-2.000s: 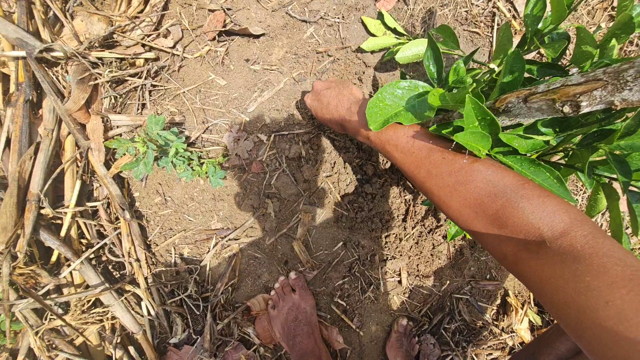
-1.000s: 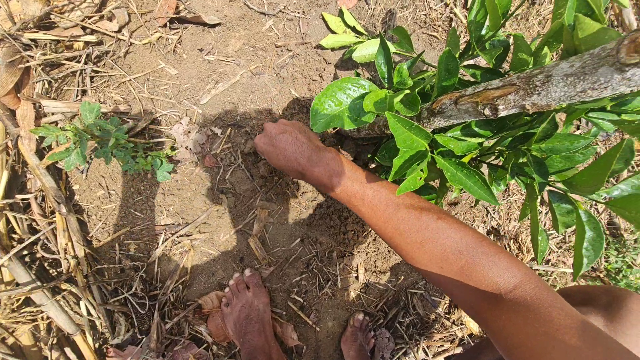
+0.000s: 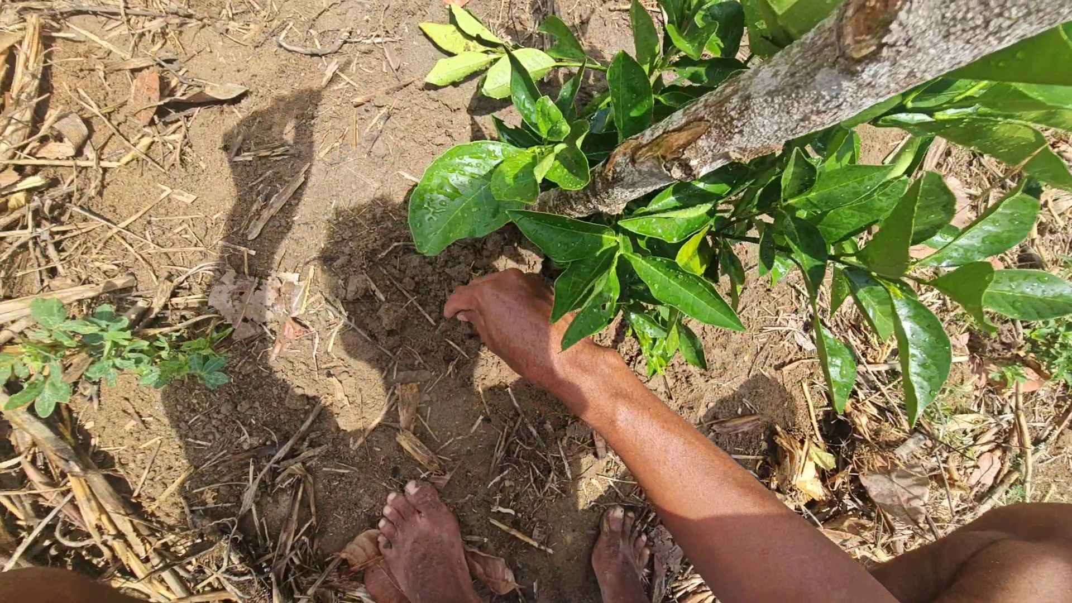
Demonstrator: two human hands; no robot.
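My right hand (image 3: 507, 314) reaches down to the loose dark soil (image 3: 394, 293) at the base of a young tree, its fingers curled and turned down toward the ground. Whether it holds anything is hidden under the palm. Close above the wrist hang glossy green leaves (image 3: 578, 260), some wet with drops. The tree's grey, rough trunk (image 3: 737, 105) runs from beside the hand to the upper right. My left hand is out of the frame.
My bare feet (image 3: 423, 544) stand at the bottom among dry leaves. A small green weed (image 3: 109, 356) grows at the left, near dry stalks (image 3: 75, 494). More straw and dead leaves (image 3: 896, 490) lie at the lower right.
My right hand has moved back across the soil toward the trunk base, under the leaves. The view has shifted somewhat, and more of the trunk shows.
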